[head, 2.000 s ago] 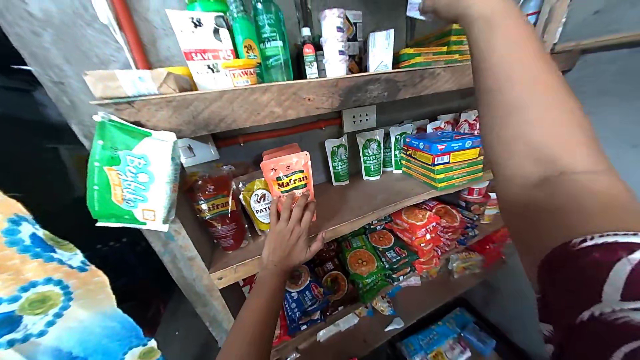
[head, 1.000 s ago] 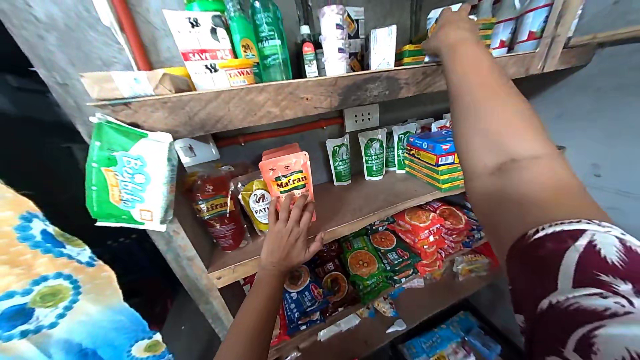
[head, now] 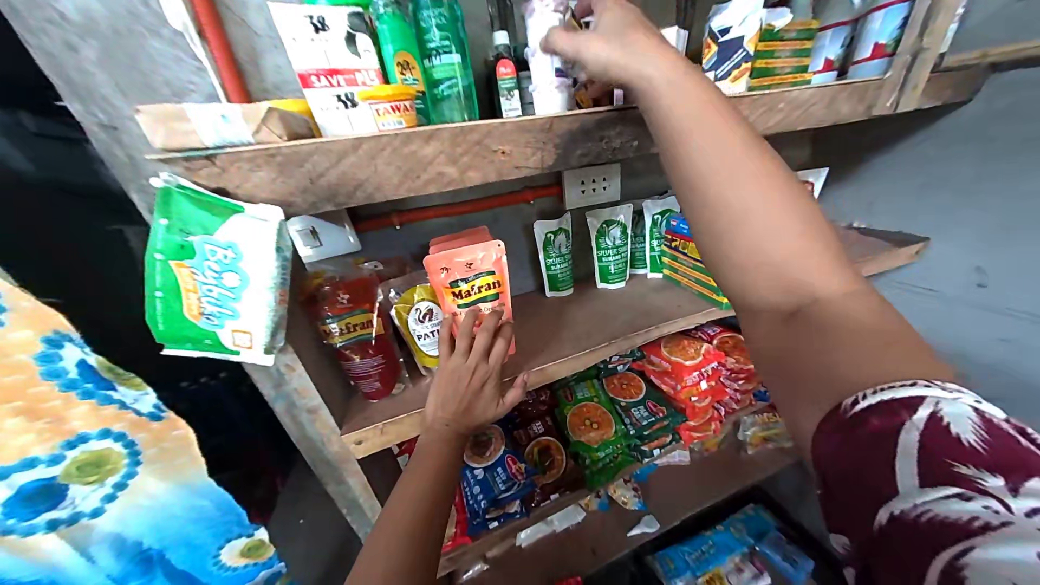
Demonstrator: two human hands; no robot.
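My left hand (head: 475,378) rests with its fingers against the lower front of an orange Mafran pouch (head: 469,280), which stands upright on the middle shelf with another behind it. Left of it are a yellow-labelled pouch (head: 421,325) and a red Mafran sauce pouch (head: 357,337). On the upper shelf, my right hand (head: 609,41) is at a white patterned stack or cylinder (head: 548,61); its thumb and fingers are by the upper right side, and whether they grip it cannot be told. A small dark bottle with a red label (head: 505,77) stands to the left.
White-and-green pouches (head: 609,246) and stacked boxes (head: 691,264) stand on the middle shelf. Noodle packs (head: 593,418) fill the one below. The wooden upper shelf edge (head: 406,166) crosses the view. A green pack (head: 215,272) hangs at the left post, near a patterned cloth (head: 89,455).
My right hand has moved left along the upper shelf, from the boxes toward the white patterned stack. A patterned box now shows beside the yellow-green boxes there. My left hand has stayed at the orange pouch.
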